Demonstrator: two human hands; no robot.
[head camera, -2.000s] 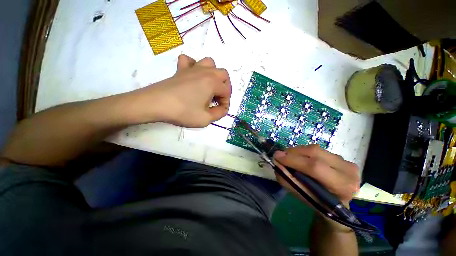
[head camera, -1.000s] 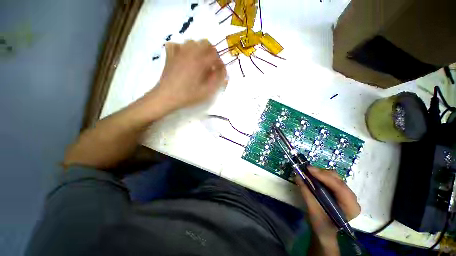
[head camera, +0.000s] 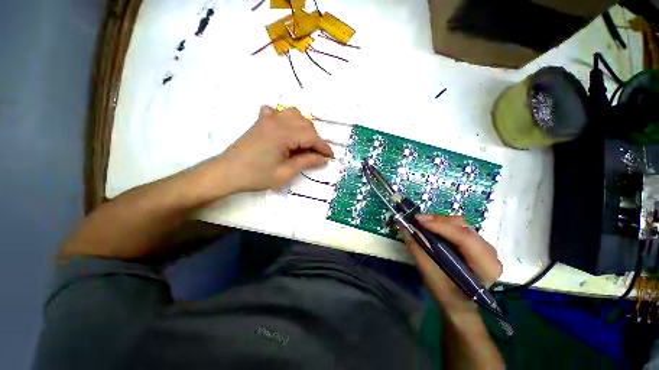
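Observation:
The green PCB panel (head camera: 415, 177) lies on the white tabletop in front of me. My right hand (head camera: 462, 253) holds the black soldering iron (head camera: 444, 256), its tip over the panel's left part. My left hand (head camera: 282, 148) is just left of the panel, fingertips pinched at a lead wire (head camera: 332, 142) near the panel's left edge. A bit of an amber piece (head camera: 293, 110) shows behind the left hand; most of it is hidden. Two dark lead wires (head camera: 309, 196) extend from the panel's lower left edge.
Amber taped pieces (head camera: 300, 27) with wires lie at the back. A brown cardboard box (head camera: 506, 29) stands at back right. A yellowish tip-cleaning pot (head camera: 538, 108) and a black soldering station (head camera: 596, 202) stand right of the panel. A dark wire offcut (head camera: 441, 93) lies behind the panel.
My left hand has come back from the amber pile to the panel's left edge with a wired amber piece. The camera view has shifted. The iron stays over the panel's left part.

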